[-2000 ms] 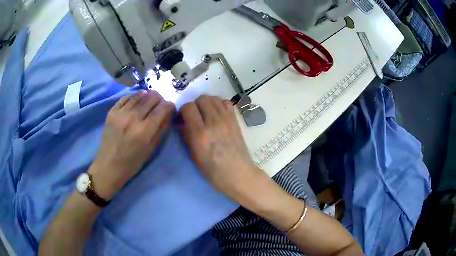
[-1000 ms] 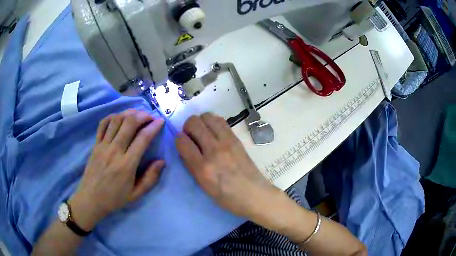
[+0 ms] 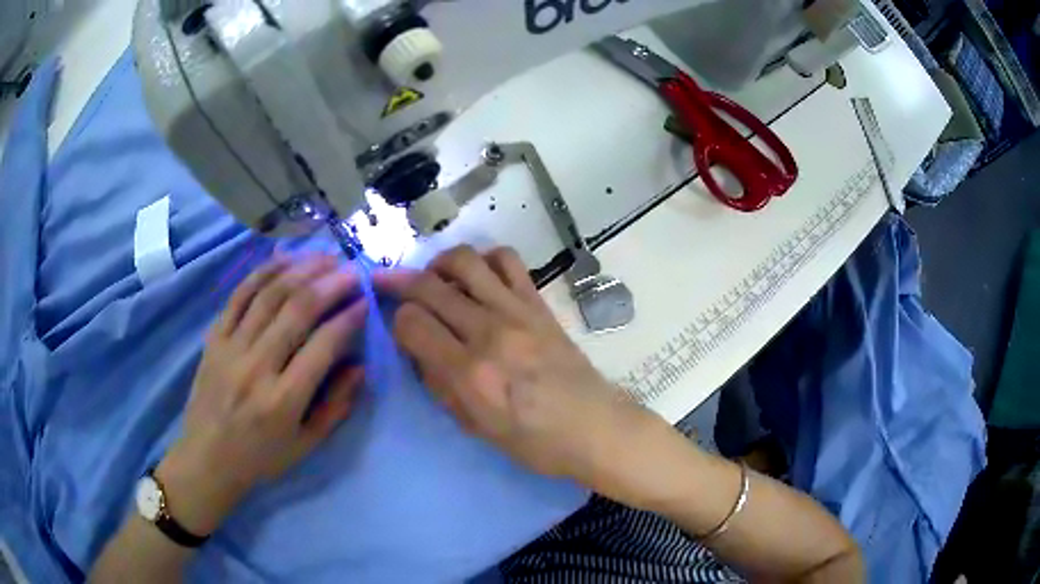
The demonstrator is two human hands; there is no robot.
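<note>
A light blue garment lies left of and below the needle and hangs over the table's front edge. Its folded edge runs up to the presser foot under the bright light. My left hand lies on the cloth left of the fold, slightly blurred, fingertips near the foot. My right hand holds the fold from the right side, fingertips on the edge just below the foot. A plain white label is on the cloth at the left.
The machine head stands above. A jointed metal arm with a flat end lies right of the needle. Red-handled shears lie farther right. A thin grey strip lies at the table's right end. More blue cloth hangs below the table.
Over the last second, my right fingertips have moved left and up to the folded edge near the foot. My left hand has shifted slightly. Earlier the camera view also shifted.
</note>
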